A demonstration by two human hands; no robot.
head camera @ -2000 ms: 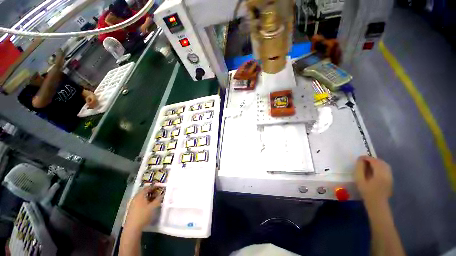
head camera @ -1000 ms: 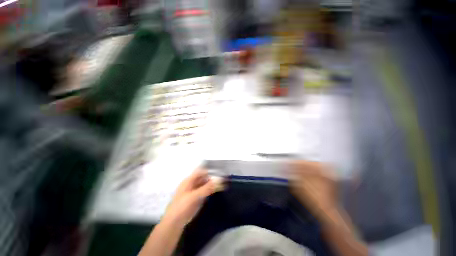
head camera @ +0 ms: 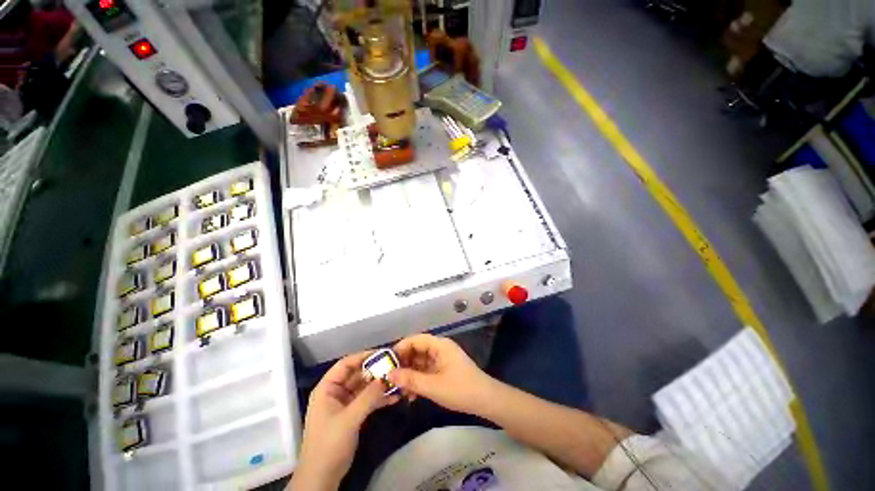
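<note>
A small rounded square unit (head camera: pixel 381 363) with a dark edge and pale face is held in front of my body, below the machine's front edge. My left hand (head camera: pixel 341 395) grips its left side with the fingertips. My right hand (head camera: pixel 432 369) holds its right side, thumb on the lower part. The white blister tray (head camera: pixel 230 367) lies left of the machine with rows of similar units and some bare pockets. The red-brown fixture (head camera: pixel 393 153) sits on the plate below the brass dispensing head (head camera: pixel 387 86).
The machine bed (head camera: pixel 336 240) holds a white sheet. The red emergency stop (head camera: pixel 516 293) and silver buttons are on its front. A pendant (head camera: pixel 462 101) is at the rear right. White trays (head camera: pixel 726 403) are on the floor at right. The controller box (head camera: pixel 158 67) is rear left.
My left hand has come from the tray to my front, and my right hand from the machine's right side. Both now hold the unit. The view has swung right.
</note>
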